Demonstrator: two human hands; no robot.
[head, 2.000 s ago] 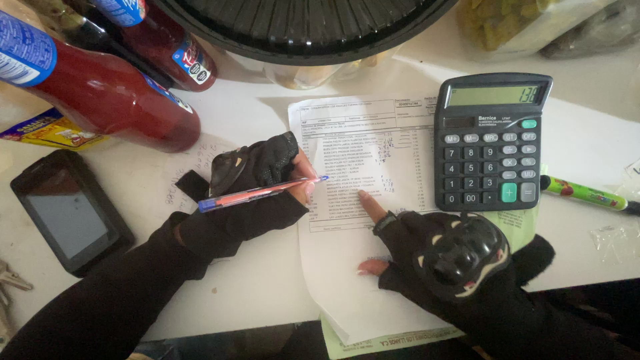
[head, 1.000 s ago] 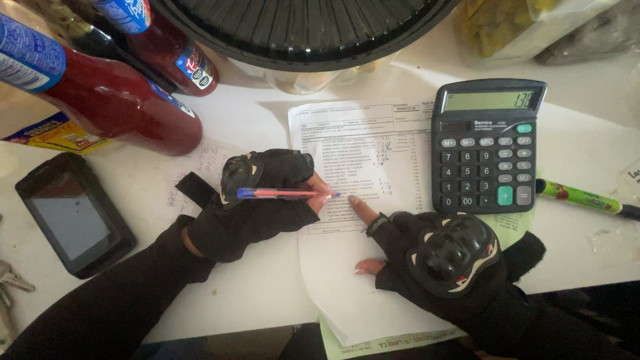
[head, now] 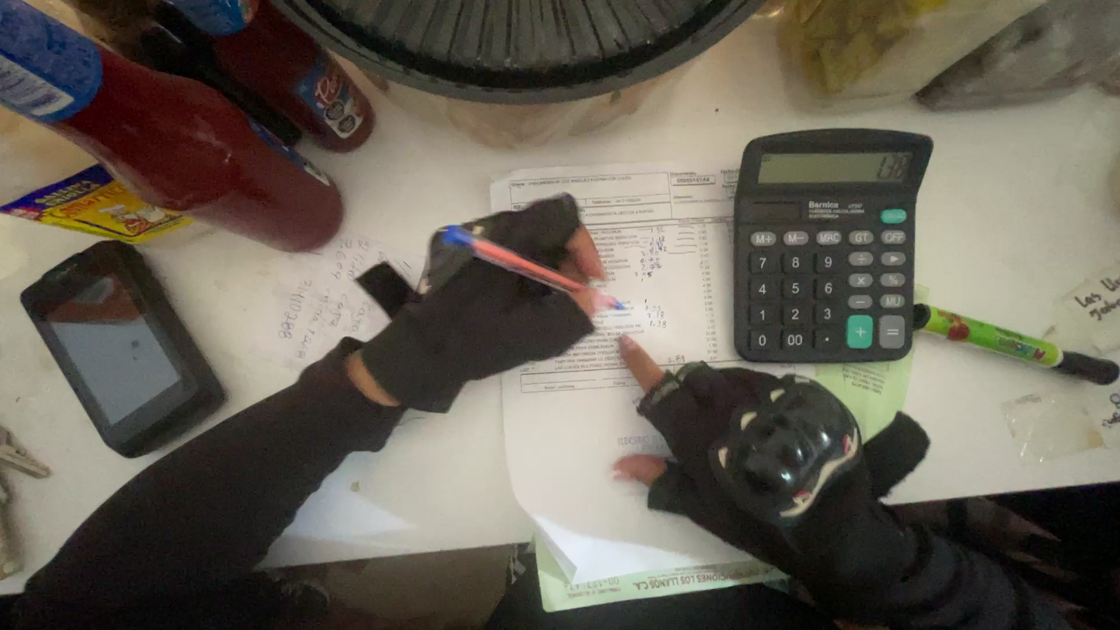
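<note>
My left hand [head: 490, 297], in a black fingerless glove, grips an orange-barrelled ballpoint pen [head: 534, 267] with a blue end cap. Its tip is at the handwritten figures on a printed sheet [head: 577, 446]. My right hand [head: 761, 446], gloved alike with a hard knuckle guard, rests on the lower part of the sheet. Its index finger points at a printed line just below the pen tip, thumb apart, holding nothing. A black Bernice desk calculator [head: 827, 254] lies over the sheet's right edge. Green paper [head: 647, 582] shows under the sheet.
At the left lie a black handheld device [head: 122, 350] and a yellow packet [head: 105, 206], beside bottles of red sauce [head: 201, 149]. A round black ribbed object [head: 516, 39] is at the top. A green marker [head: 997, 337] lies right of the calculator; bags [head: 862, 44] stand behind it.
The pen in my left hand has swung from nearly level to slanting, its capped end now higher. My right index fingertip has moved slightly down the sheet since one second ago.
</note>
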